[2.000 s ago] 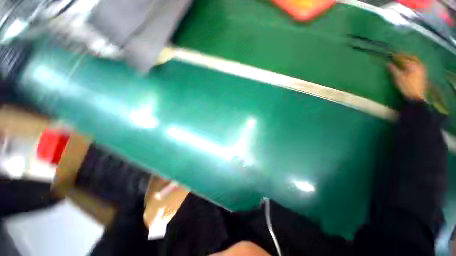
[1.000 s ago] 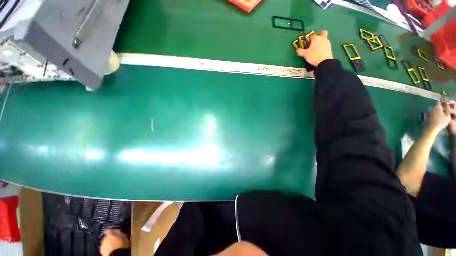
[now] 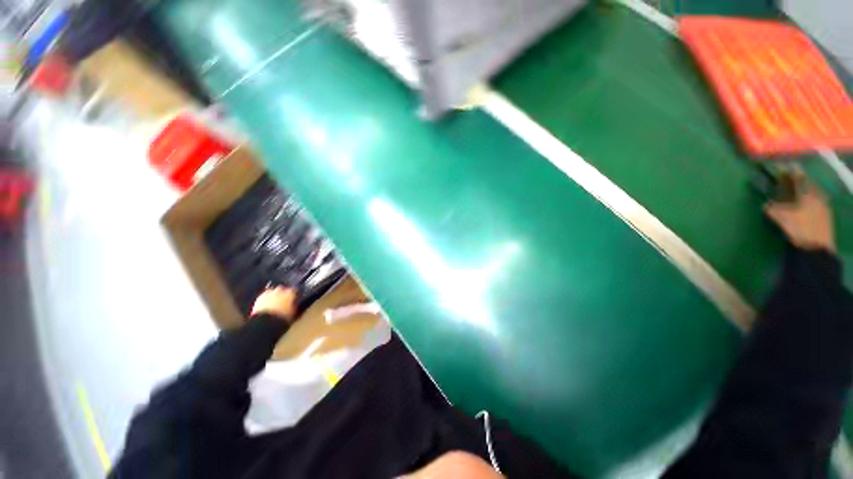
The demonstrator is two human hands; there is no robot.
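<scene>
My left hand [image 3: 274,303] is at the near edge of the brown carton [image 3: 195,267], with its fingers at the black trays [image 3: 267,234] inside. Blur hides whether it grips one. My right hand [image 3: 806,220] is stretched over the far green surface at the right. Its fingers are closed around small dark housings [image 3: 787,183], blurred and mostly hidden by the hand. A dark shape, likely a black housing [image 3: 765,176], shows beside the fingertips.
The glossy green bench [image 3: 412,224] runs diagonally, with a whitish dividing strip [image 3: 617,206]. A grey machine [image 3: 486,42] stands at the top. An orange-red ribbed panel [image 3: 772,84] lies beyond my right hand. A red bin [image 3: 187,152] is beside the carton.
The view has swung left, showing more of the carton and floor. My left hand remains at the trays. My right hand has moved from the yellow-framed housings towards the orange-red panel.
</scene>
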